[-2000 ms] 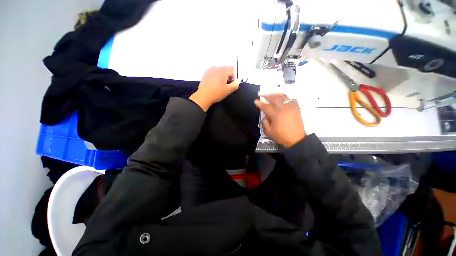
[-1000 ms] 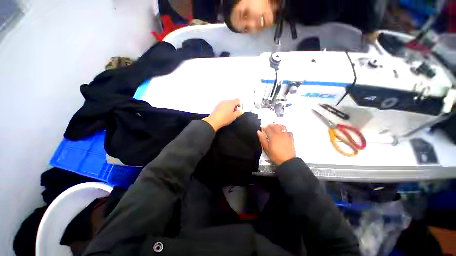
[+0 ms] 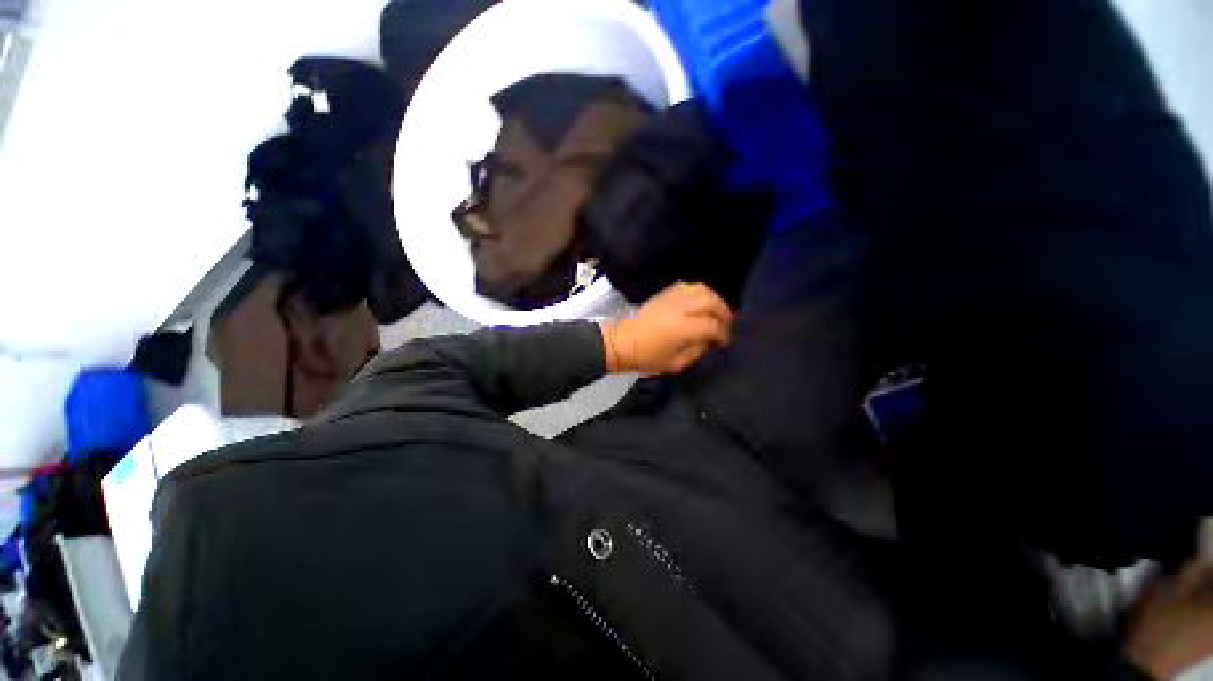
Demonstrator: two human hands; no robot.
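Note:
My left hand [image 3: 672,329] is near the centre, just below the white tub's rim. Its fingers are curled and closed at the edge of black cloth [image 3: 798,333], which appears pinched in them; the fingertips are partly hidden. A large black garment [image 3: 1024,266] hangs down the right side of the view. A blurred, skin-toned shape at the lower right edge appears to be my right hand [image 3: 1173,632]. It is cut off by the picture's edge, and its fingers cannot be made out.
A white tub [image 3: 428,253] at top centre holds brown and black cloth [image 3: 545,200]. A blue crate [image 3: 745,67] stands beside it at the right. More black cloth [image 3: 319,200] and a brown box or cloth [image 3: 253,346] lie left of the tub, by the pale wall.
The view has swung left and down from the sewing machine to the tub. The machine and scissors are out of view. My left hand has moved from the needle area to beside the tub.

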